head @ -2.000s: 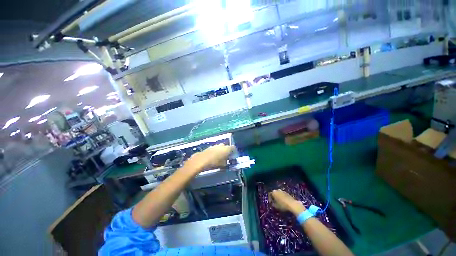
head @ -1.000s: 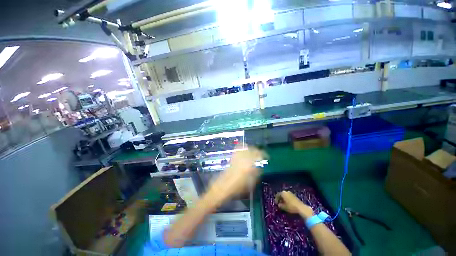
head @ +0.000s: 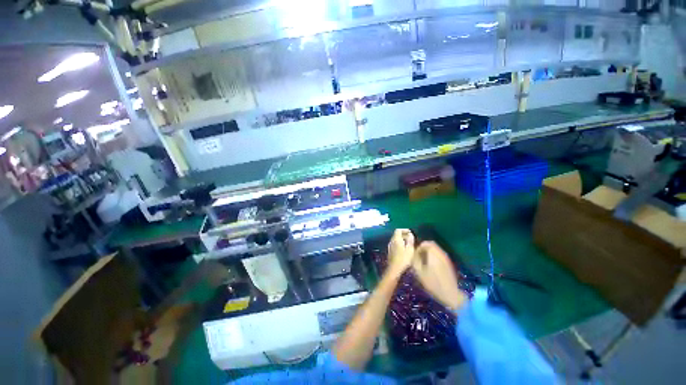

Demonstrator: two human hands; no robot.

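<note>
The black component tray (head: 380,259) lies right of the machine, filled with a heap of tiny dark purple parts with shiny leads (head: 417,323). My left hand (head: 401,252) and my right hand (head: 435,272) are close together above the far part of the tray, fingers bent. Whether they hold parts is too blurred and small to tell. The white lead cutting machine (head: 263,336) stands left of my hands. Its silver feed rail (head: 338,223) runs across the top, with small dark parts on it.
An open carton (head: 83,312) with purple parts inside is low at left. A larger brown carton (head: 594,244) stands at right. Dark-handled pliers (head: 523,280) lie right of the tray. A blue cord (head: 489,218) hangs beside them. A blue bin (head: 504,177) is behind.
My left hand has moved from the feed rail right to the tray. My right hand has risen from the heap to meet it. The view has shifted.
</note>
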